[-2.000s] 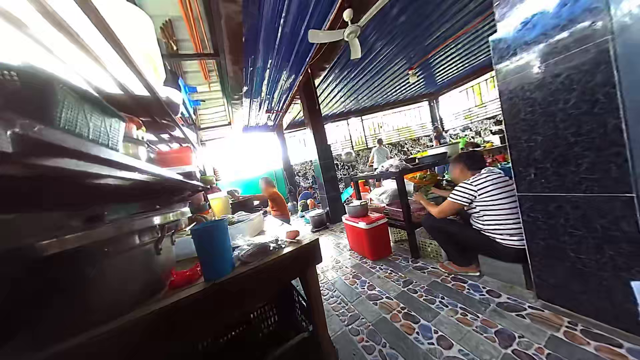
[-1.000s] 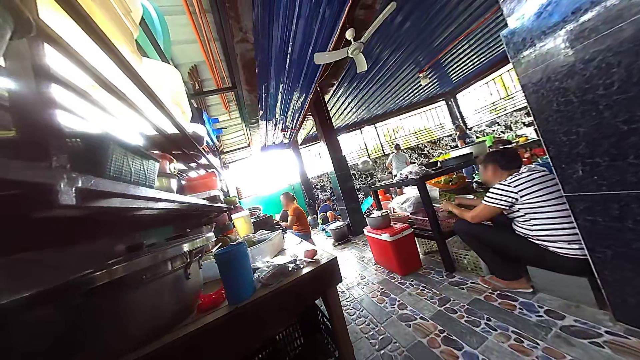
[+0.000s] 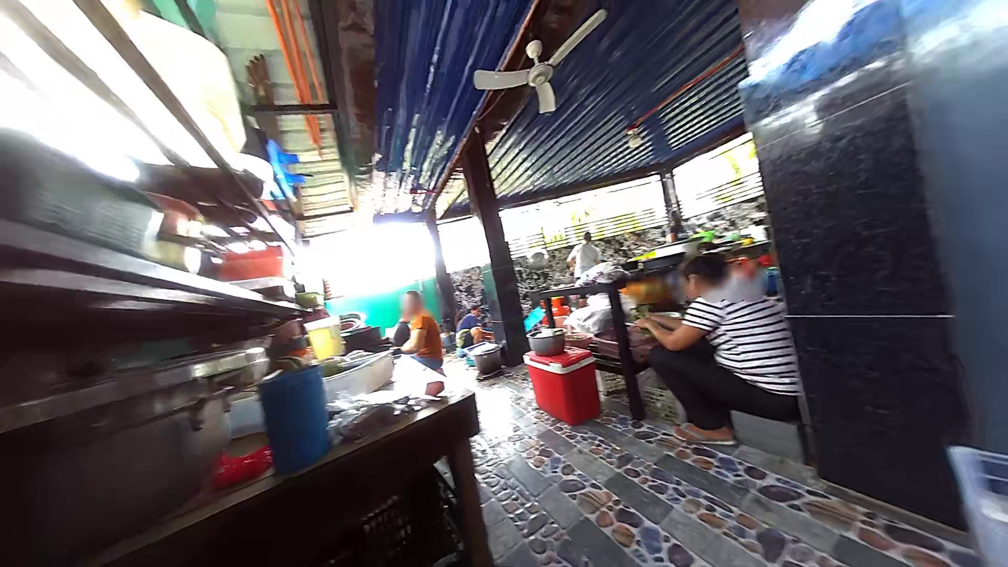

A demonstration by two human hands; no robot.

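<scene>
Neither my left hand nor my right hand shows in the head view. Closest on the left stands a dark wooden table (image 3: 394, 438) bearing a blue plastic container (image 3: 294, 419), a red plastic bag (image 3: 242, 466) and clear plastic bags (image 3: 370, 416). A large metal pot (image 3: 118, 465) with a lid sits at the table's left part. Behind the blue container are a white basin (image 3: 361, 376) and a yellow container (image 3: 324, 339).
A red cooler (image 3: 564, 387) with a pot (image 3: 546, 342) on top stands on the patterned floor (image 3: 614, 504). A person in a striped shirt (image 3: 740, 339) sits beside a dark tiled pillar (image 3: 866, 276). A person in orange (image 3: 425, 337) is farther back. Shelves (image 3: 142, 276) line the left.
The view has turned and levelled somewhat since one second ago. A pale blue-white plastic item now shows at the lower right edge.
</scene>
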